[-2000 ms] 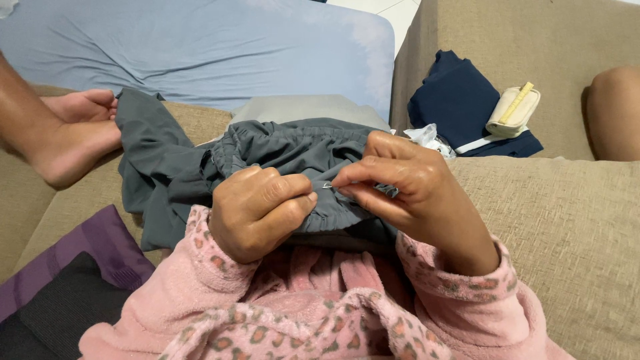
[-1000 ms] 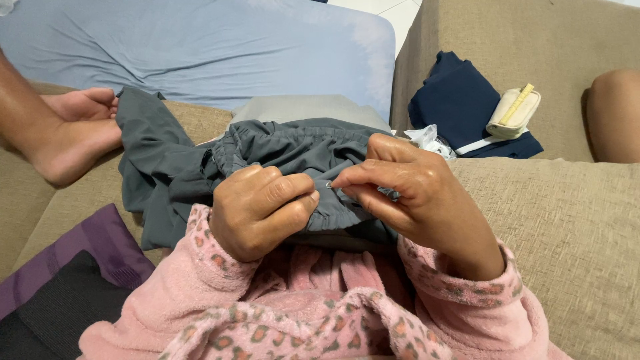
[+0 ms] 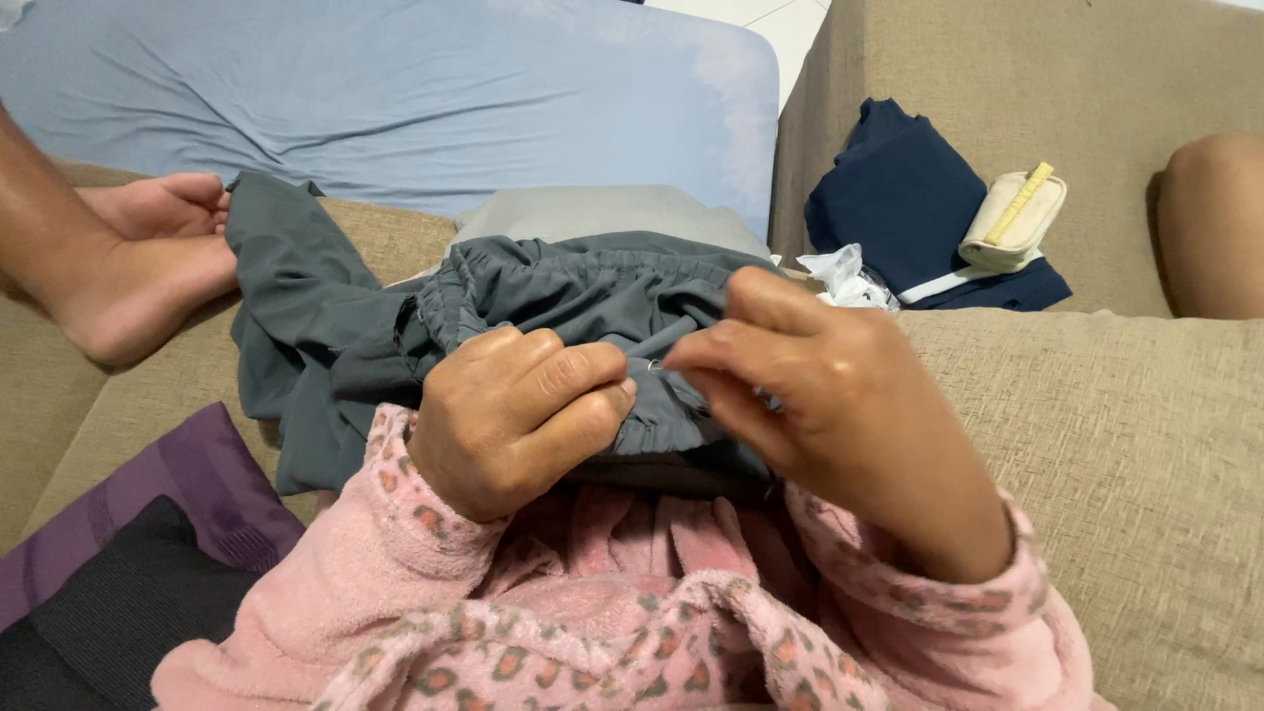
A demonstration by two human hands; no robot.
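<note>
A dark grey-green garment (image 3: 583, 286) with a gathered elastic waistband (image 3: 671, 420) lies bunched over my lap. My left hand (image 3: 523, 415) is closed on the waistband fabric, knuckles up. Just right of it, my right hand (image 3: 790, 365) pinches with thumb and index finger at a small, thin, shiny metal piece (image 3: 653, 365) against the cloth. It looks like a pin or needle, but its full shape is hidden by the fingertips.
A person's bare feet (image 3: 148, 267) rest at the left near purple-and-black fabric (image 3: 197, 474). On the sofa (image 3: 1086, 415) at right are folded navy cloth (image 3: 889, 188), a cream pouch (image 3: 1012, 222) with a yellow strip, white plastic (image 3: 847, 276) and a bare knee (image 3: 1215, 222). A blue-sheeted mattress (image 3: 415, 89) lies beyond.
My right hand has shifted slightly at the waistband, its fingertips still by the small metal piece. My left hand keeps its hold on the fabric in nearly the same place.
</note>
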